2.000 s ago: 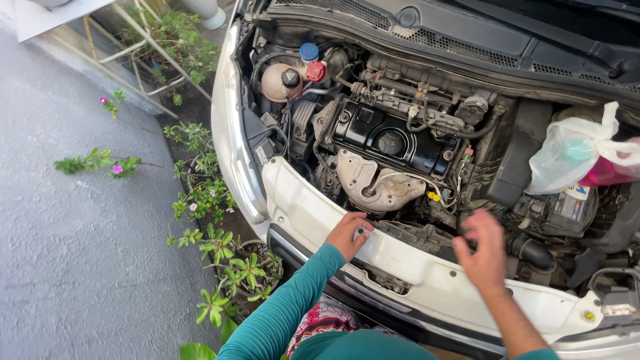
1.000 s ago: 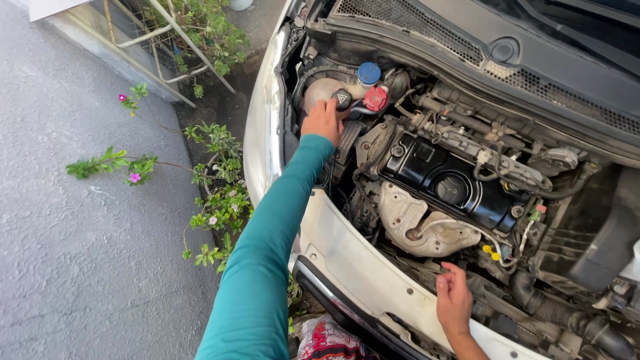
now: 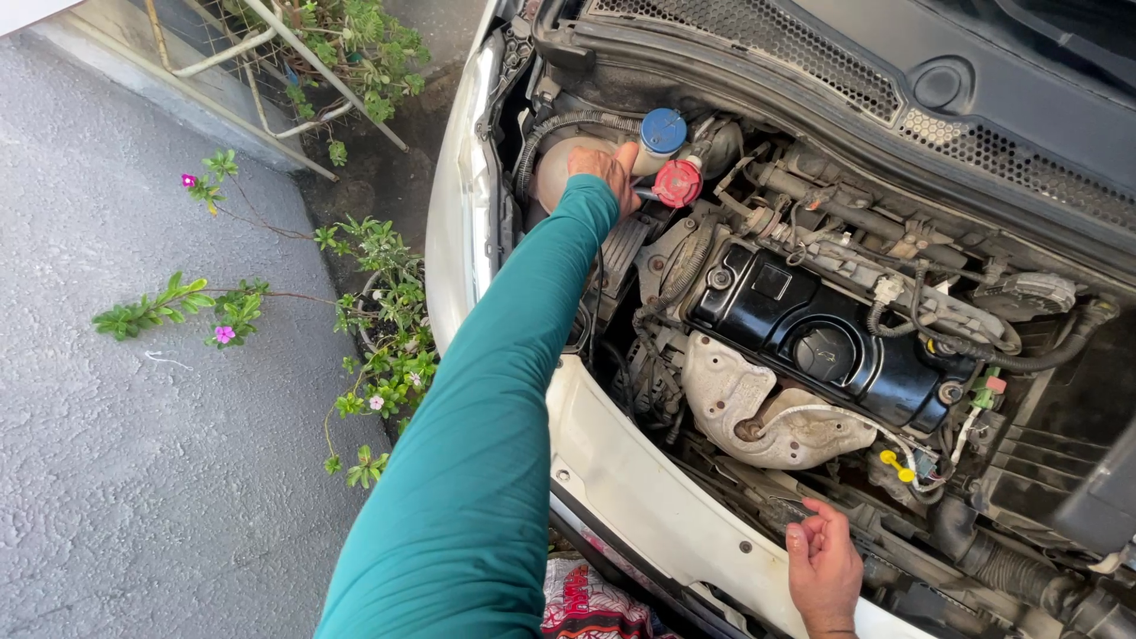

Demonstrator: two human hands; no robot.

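My left hand point(image 3: 606, 174) reaches into the engine bay's upper left corner, its fingers closed on the black cap of a translucent plastic reservoir point(image 3: 557, 171); the hand now hides that cap. Beside the fingers are a blue cap point(image 3: 663, 130) and a red cap point(image 3: 677, 183). My right hand point(image 3: 824, 564) hovers over the front edge of the bay, fingers loosely curled with nothing in them. Above it lie the beige exhaust heat shield point(image 3: 741, 404), the yellow dipstick handle point(image 3: 897, 466) and the black engine cover point(image 3: 821, 342).
The car's white front panel point(image 3: 621, 470) runs below my arms. A black corrugated hose point(image 3: 1021, 568) lies right of my right hand. Flowering plants point(image 3: 390, 328) and a metal frame point(image 3: 311, 62) stand left of the car, beside a grey textured surface point(image 3: 177, 461).
My left hand has moved from the front panel up to the reservoir's black cap, which showed earlier. My right hand is lower and nearer the front edge. The view has shifted left and closer.
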